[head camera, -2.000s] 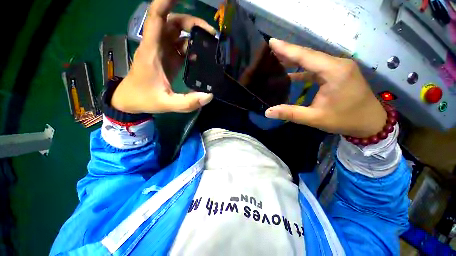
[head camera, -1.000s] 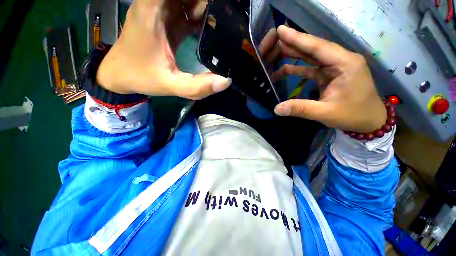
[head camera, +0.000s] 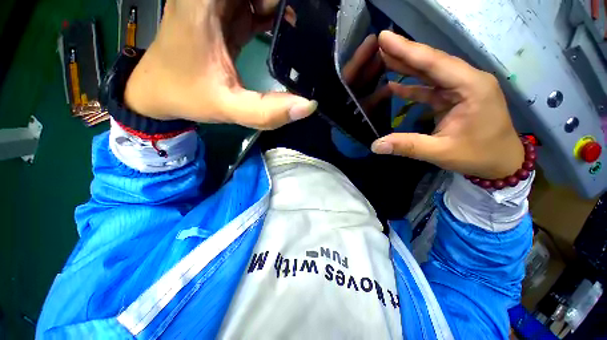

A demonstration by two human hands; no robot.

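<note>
A black phone frame [head camera: 301, 50] with small cut-outs is in my left hand [head camera: 213, 83], at the upper middle of the view. A glossy dark phone screen [head camera: 354, 74] with a thin pale edge is held by my right hand [head camera: 462, 116], its thumb at the lower corner. The two parts lie close along their long sides, at an angle; whether they are joined is unclear. My left thumb is near the frame's lower edge, and its other fingers are partly hidden or cut off at the top.
Two screen stacks with orange flex cables, one fanned [head camera: 83, 70] and one cut off at the top [head camera: 136, 25], lie on the green surface [head camera: 40, 219]. A grey-white machine [head camera: 479, 40] with round metal buttons and a red emergency stop [head camera: 588, 151] is at upper right. A metal bracket [head camera: 20, 141] is at left.
The frame and screen have come closer together, and the orange flex cable between them no longer shows. The frame has tilted from its earlier pose. Both hands keep their holds.
</note>
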